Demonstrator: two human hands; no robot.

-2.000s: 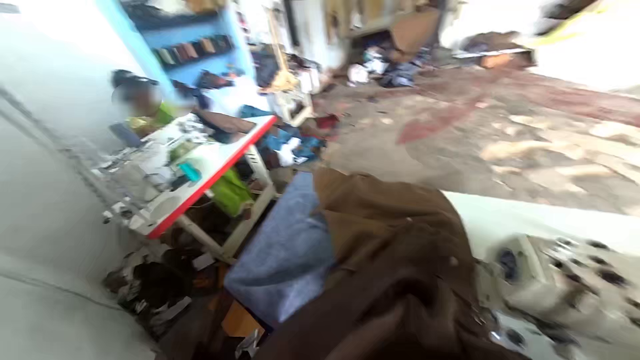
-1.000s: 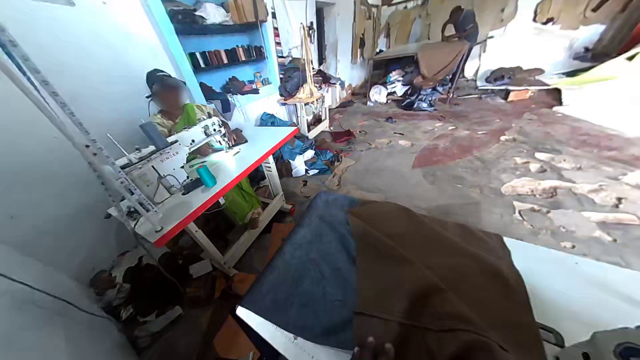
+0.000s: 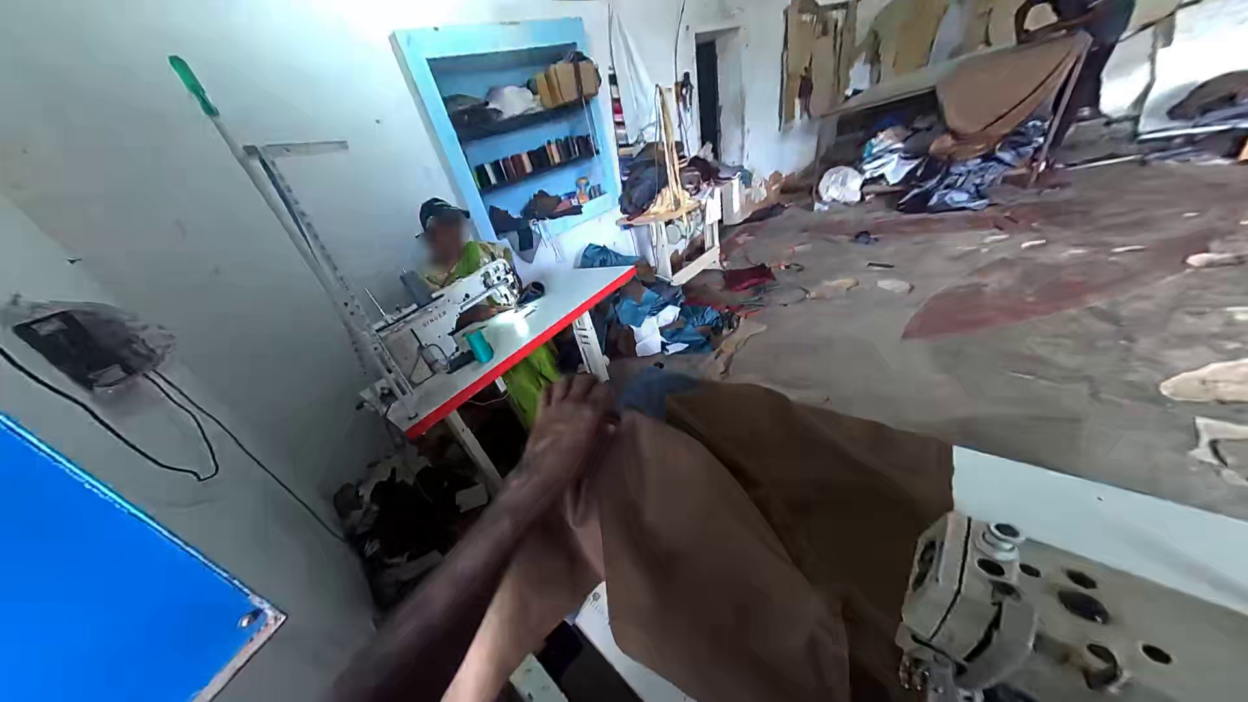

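My left hand (image 3: 573, 429) is closed on the upper left edge of a brown cloth (image 3: 707, 546), which hangs in folds below and to the right of it. A darker brown part of the cloth lies behind, with a bit of blue denim (image 3: 655, 390) beside my fingers. The head of a sewing machine (image 3: 1033, 614) stands at the lower right, near the cloth's right side. My right hand is not in view.
A white table with a red edge (image 3: 526, 349) holds another sewing machine (image 3: 444, 317), where a person (image 3: 453, 244) sits. Cloth scraps (image 3: 673, 317) lie on the floor beyond. A blue panel (image 3: 107, 585) is at the left. Another person (image 3: 1097, 44) stands far back.
My left hand has come into view holding the brown cloth, which is lifted and folded over. A second ago the cloth lay spread beside the blue denim. The view has swung left.
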